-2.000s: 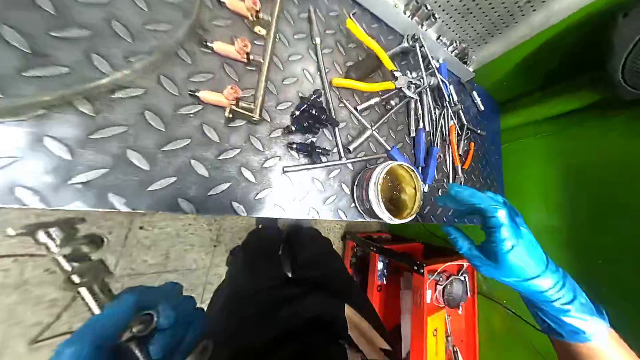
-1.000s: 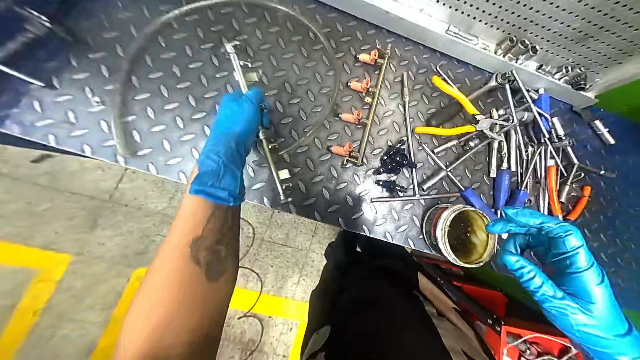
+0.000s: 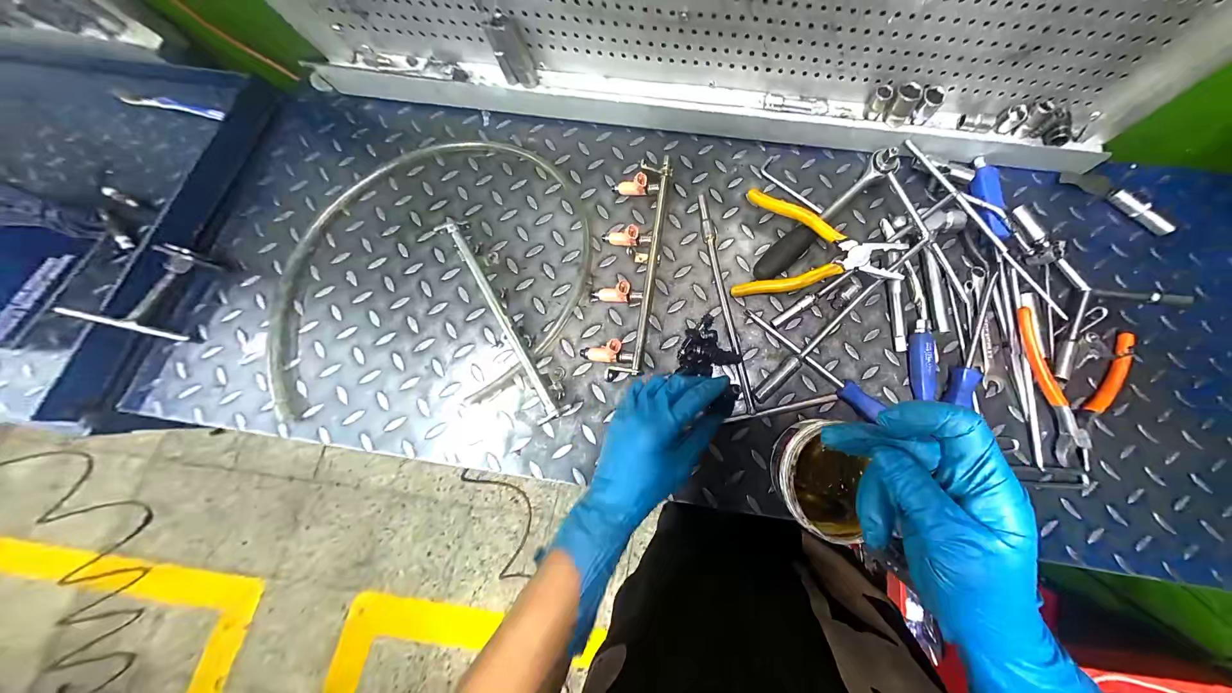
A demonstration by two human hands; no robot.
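Note:
My left hand [image 3: 659, 433], in a blue glove, reaches to the small black parts [image 3: 705, 348] piled on the bench; its fingertips are at a black piece, and whether they grip it is hidden. My right hand [image 3: 938, 481], also gloved, is over the right rim of an open round can [image 3: 804, 481] of brownish liquid. Its fingers are bent together; what they may hold cannot be told. Left of the black parts lies a metal fuel rail [image 3: 652, 265] with several orange fuel injectors [image 3: 616, 292]. Farther left, a second metal rail [image 3: 500, 318] lies within a curved clear hose [image 3: 313, 236].
Yellow-handled pliers [image 3: 789, 284], a ratchet [image 3: 847, 192], blue-handled screwdrivers [image 3: 922, 364] and orange-handled pliers [image 3: 1039, 356] crowd the right side. Sockets [image 3: 905, 102] stand on the back ledge. A bench vise [image 3: 154, 289] is at the left. The diamond-plate bench [image 3: 385, 404] ends near my body.
My left hand has left the metal rail inside the hose and moved right to the black parts. Two seconds ago it held a metal part below the bench edge. My right hand is at the can.

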